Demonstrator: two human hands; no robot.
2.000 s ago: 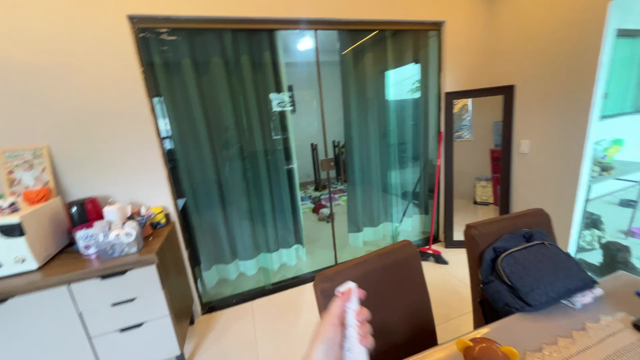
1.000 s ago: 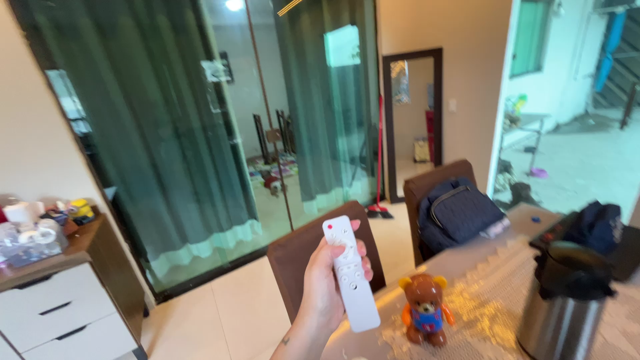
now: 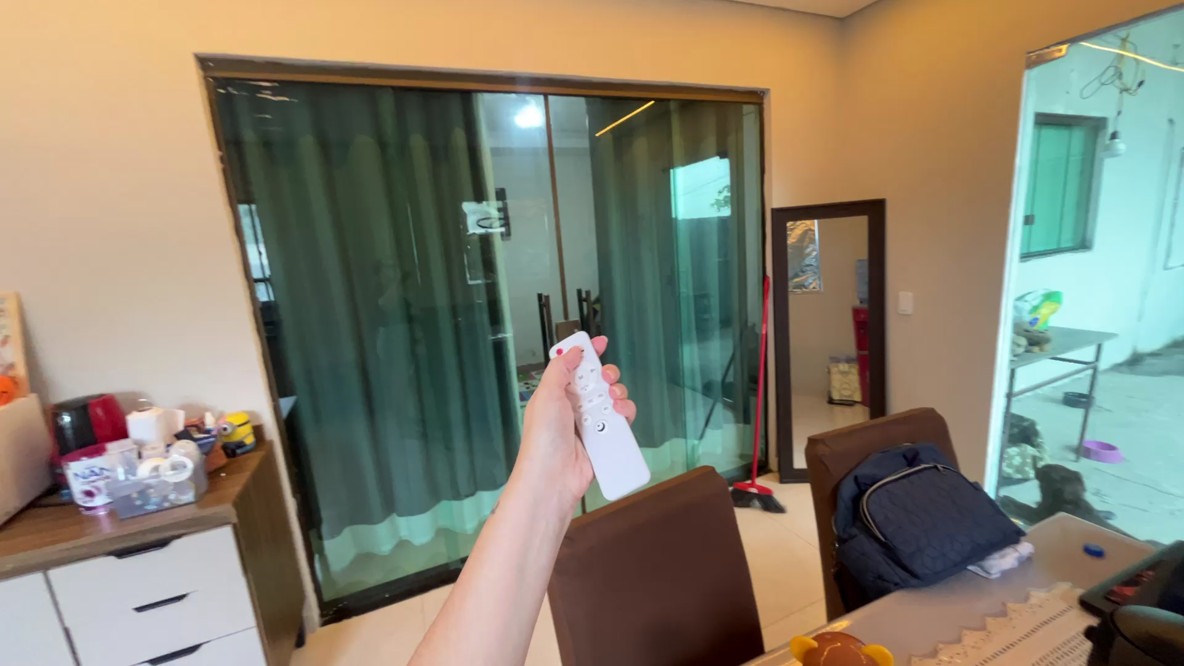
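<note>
My left hand (image 3: 564,421) is raised at the middle of the view, closed around a white remote control (image 3: 606,425). The remote tilts, its upper end to the left, with its button face towards me. My thumb lies on its upper part near a red button, and my fingertips wrap its right edge. Behind it stands a large sliding glass door (image 3: 398,305) with curtains behind the glass. My right hand is out of view.
Brown chairs (image 3: 657,573) stand by the table (image 3: 906,620), one bearing a dark backpack (image 3: 934,518). A red broom (image 3: 760,398) and framed mirror (image 3: 830,342) stand beside the door. A drawer cabinet (image 3: 153,592) at left holds small items.
The view has swung left and up since one second ago; the toy bear now shows only its head at the bottom edge. The remote has stayed in my left hand.
</note>
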